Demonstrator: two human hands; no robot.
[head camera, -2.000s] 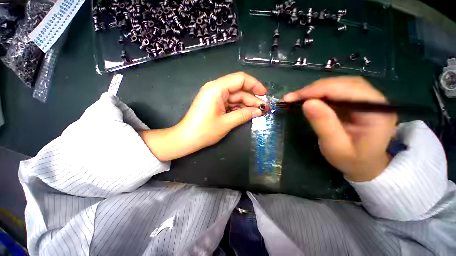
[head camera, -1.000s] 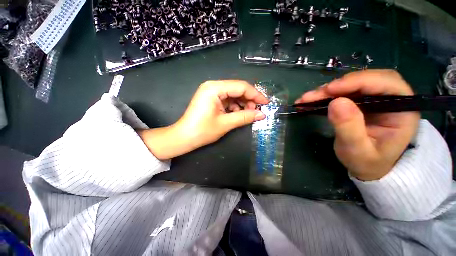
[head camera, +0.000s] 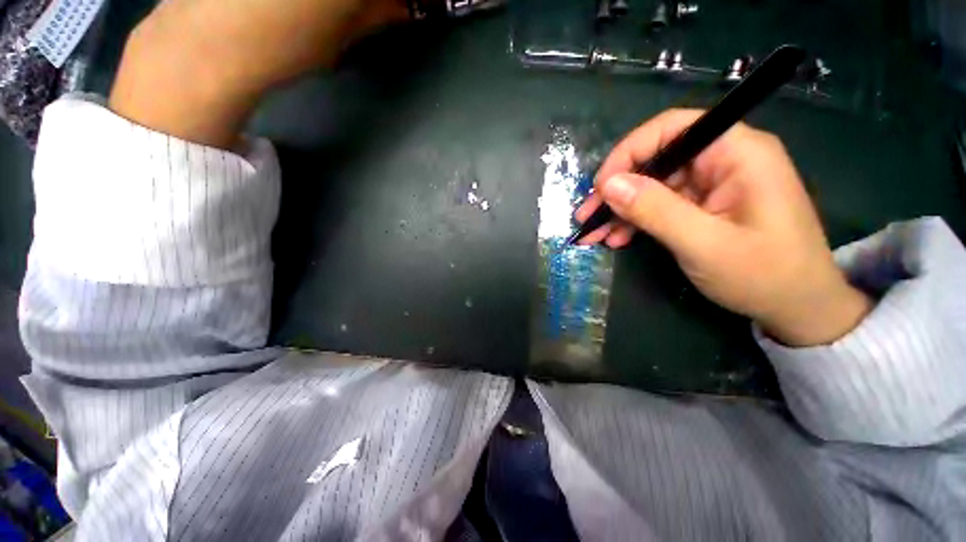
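My right hand (head camera: 720, 217) holds slim black tweezers (head camera: 704, 127) like a pen, slanting down to the left, with the tip at the shiny strip. The strip (head camera: 572, 302) lies upright on the dark green mat, glaring white in its upper part, blue below, with a clear yellowish lower end. My left forearm reaches up to the top left; my left hand (head camera: 297, 26) is mostly cut off by the top edge and its fingers are out of the picture.
The right clear tray (head camera: 551, 57) shows its near edge and a few metal parts (head camera: 669, 60) at the top. A parts bag (head camera: 23, 79) with a printed label (head camera: 66, 30) lies at the far left. Pale specks (head camera: 477, 197) lie on the mat left of the strip.
My left hand has left the strip and moved up and left to the top edge. My right hand has moved left and the tweezers now point down at the strip. The view has shifted; the trays sit higher.
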